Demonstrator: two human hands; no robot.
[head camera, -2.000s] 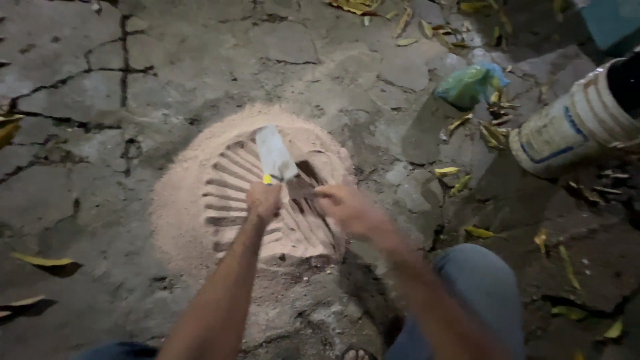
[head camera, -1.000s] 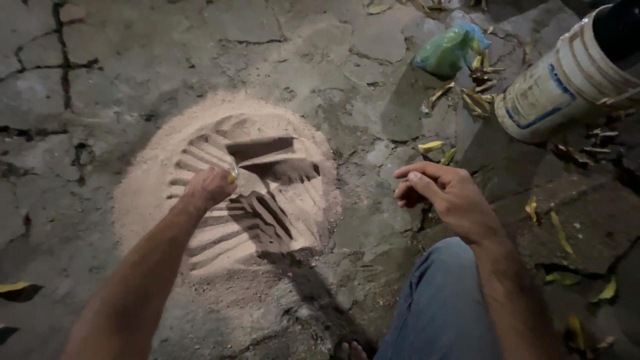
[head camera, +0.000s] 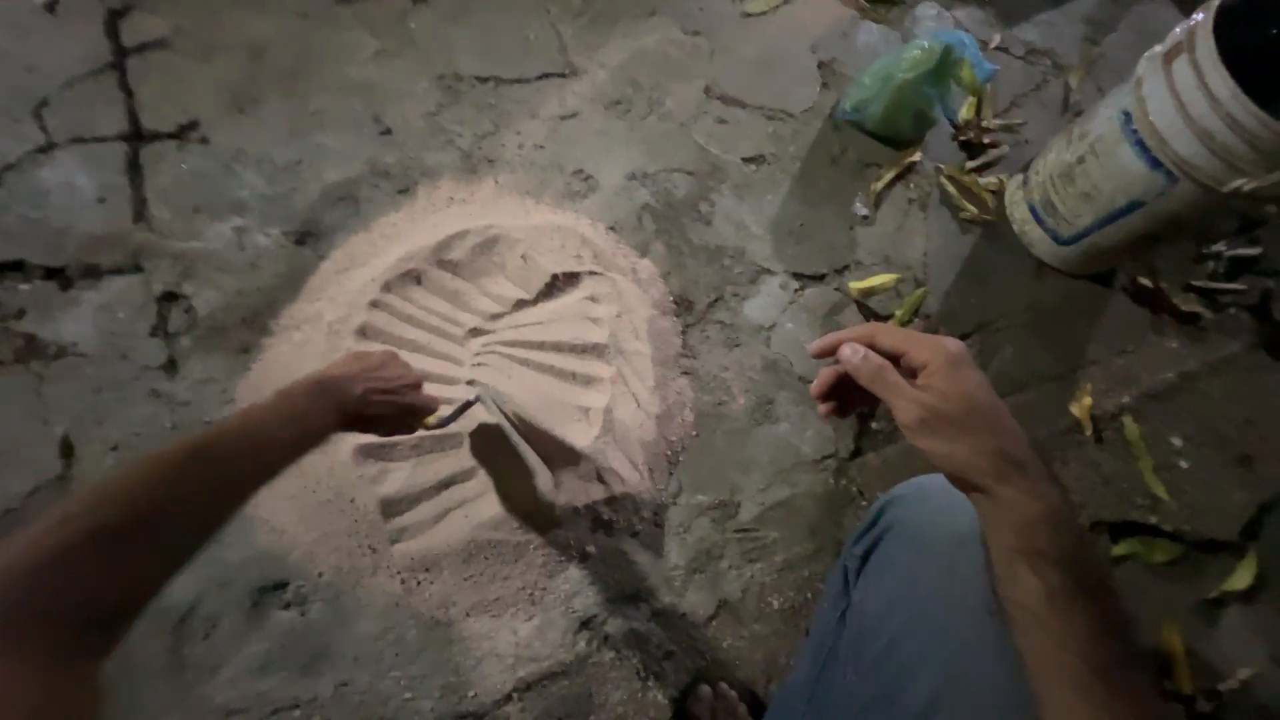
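My left hand (head camera: 380, 393) is closed around the yellow-tipped handle of a trowel (head camera: 512, 435). The trowel's blade stands on edge in a low, round mound of pinkish sand or dry mix (head camera: 330, 300). Ridges and grooves fan out across the top of the mound, on both sides of a middle point. To the right of the mound, above my bent knee, my right hand (head camera: 900, 385) hangs with its fingers loosely curled and nothing seen in it.
A dirty white plastic bucket (head camera: 1100, 170) with a dark opening leans at the upper right. Left of it lies a green and blue plastic bag (head camera: 900, 95). Yellow leaves (head camera: 875, 285) are scattered over the cracked concrete ground (head camera: 650, 120). My jeans-covered knee (head camera: 920, 560) is at the lower right.
Two seconds ago both hands were over the mound with tools; my right hand has since moved off to the right. New grooves fan across the mound's right side, and the trowel blade is now lower on it.
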